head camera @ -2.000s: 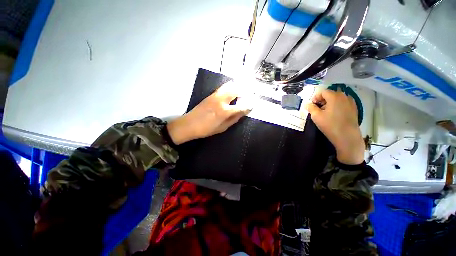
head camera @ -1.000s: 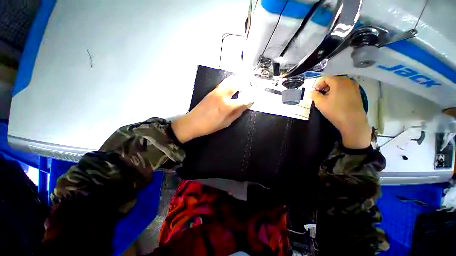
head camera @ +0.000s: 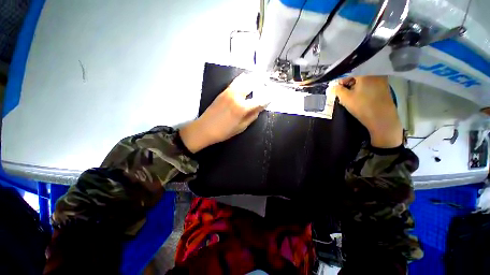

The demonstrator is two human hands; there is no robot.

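Observation:
A black fabric panel (head camera: pixel 236 161) with faint stitch lines lies on the white table and hangs towards my lap. A bright white strip (head camera: pixel 290 104) lies on it under the sewing machine head (head camera: pixel 301 37). A small grey block (head camera: pixel 315 102) is at the strip's right part. My left hand (head camera: pixel 228 110) pinches the strip's left end and the panel. My right hand (head camera: pixel 368 102) pinches the strip's right end, its fingertips partly shaded by the head. Glare hides the needle area.
The machine arm with "JACK" lettering (head camera: pixel 450 74) crosses the upper right. A thin thread (head camera: pixel 83 71) lies on the white table (head camera: pixel 129 64) at left. Small metal parts (head camera: pixel 477 150) are at far right. Blue crates (head camera: pixel 443 215) stand below the table edge.
The strip and black panel have moved slightly up, further under the machine head, with both hands following. The grey block now shows closer to the strip's lower edge. The camera view has shifted slightly.

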